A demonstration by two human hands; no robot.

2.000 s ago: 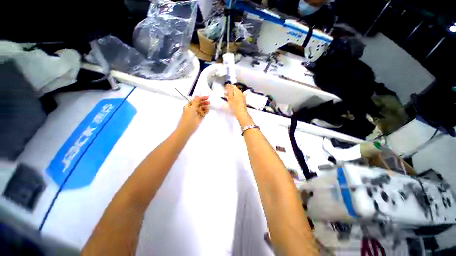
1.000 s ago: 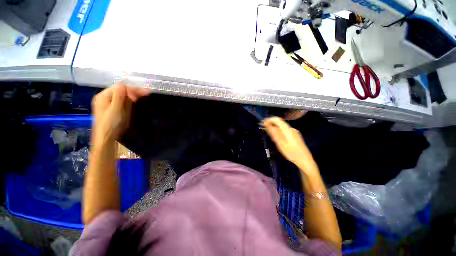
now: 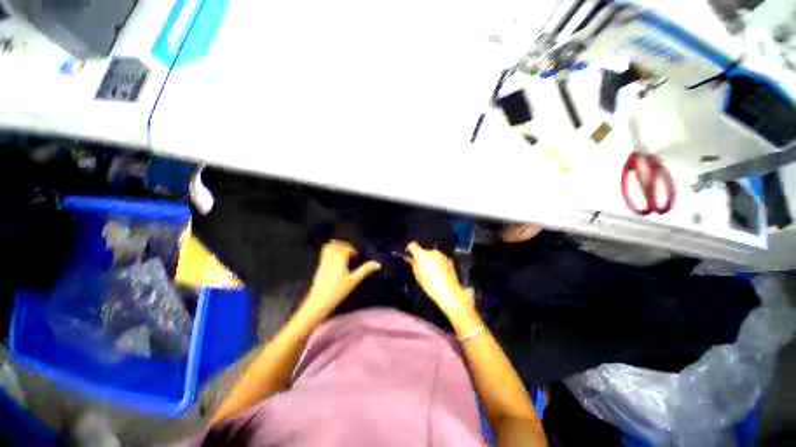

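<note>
A black garment [image 3: 262,229] lies over my lap below the table edge. My left hand [image 3: 342,272] is over the cloth, thumb and curled fingers spread apart; whether a fold of cloth is between them is hidden in the dark. My right hand [image 3: 438,278] is just to its right over the same cloth, fingertips close together. A faint light speck shows at those fingertips, too small to tell. The two hands do not touch.
On the white table [image 3: 349,96] lie red-handled scissors [image 3: 648,183], black fabric pieces [image 3: 516,106], a tan patch [image 3: 602,132] and a blurred yellow tool [image 3: 556,160]. A blue bin [image 3: 105,371] with clear plastic stands left. Clear plastic [image 3: 646,402] lies lower right.
My hands were over the far table first. My left hand then was at the table's front edge and has come down and right onto the cloth. My right hand has moved left and down.
</note>
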